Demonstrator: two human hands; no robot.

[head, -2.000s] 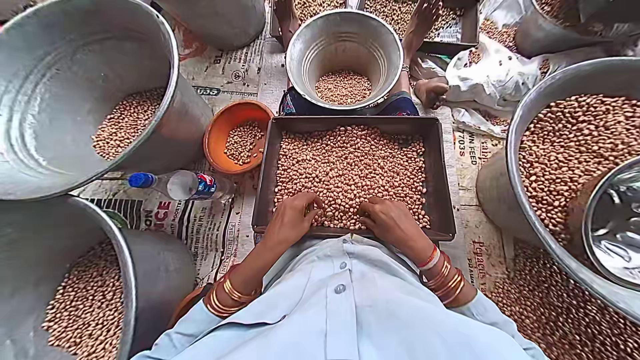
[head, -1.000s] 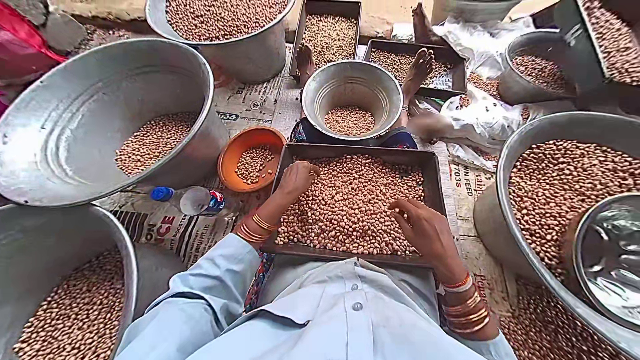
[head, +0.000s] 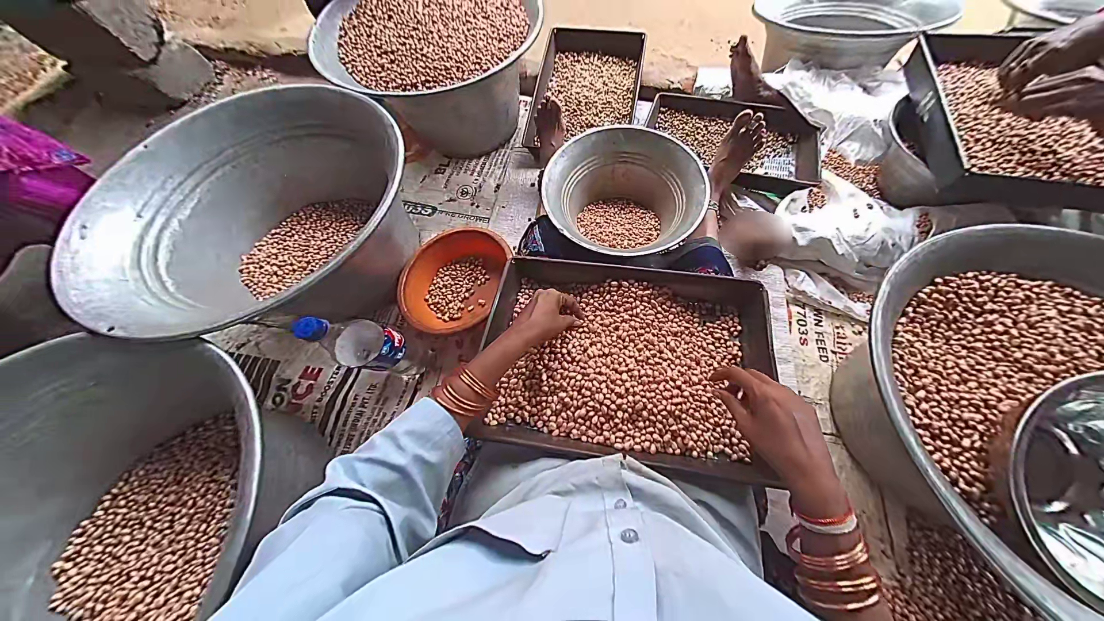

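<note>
A dark rectangular metal tray (head: 759,332) lies at my lap, spread with brown nuts or beans (head: 621,371). At the tray's upper left part, my left hand (head: 548,317) touches the nuts with bent fingers; whether it pinches one cannot be told. Over the tray's right side is my right hand (head: 763,414), fingers curled and apart, nothing visible in them. An orange plastic bowl (head: 412,297) with some of the same nuts is just left of the tray. Beyond the tray stands a metal bucket (head: 561,194) with nuts at its bottom, between my bare feet or another person's; which cannot be told.
Large metal tubs holding nuts stand at left (head: 392,164), lower left (head: 250,431), back (head: 431,95) and right (head: 880,345). A plastic bottle (head: 362,343) lies beside the bowl. Further trays (head: 530,112) are behind. At upper right, another person's hands (head: 1052,78) are over a tray of nuts.
My hands were close together at the tray's near edge two seconds ago; they have moved apart, the left one up and left, the right one to the right. The view has tilted up.
</note>
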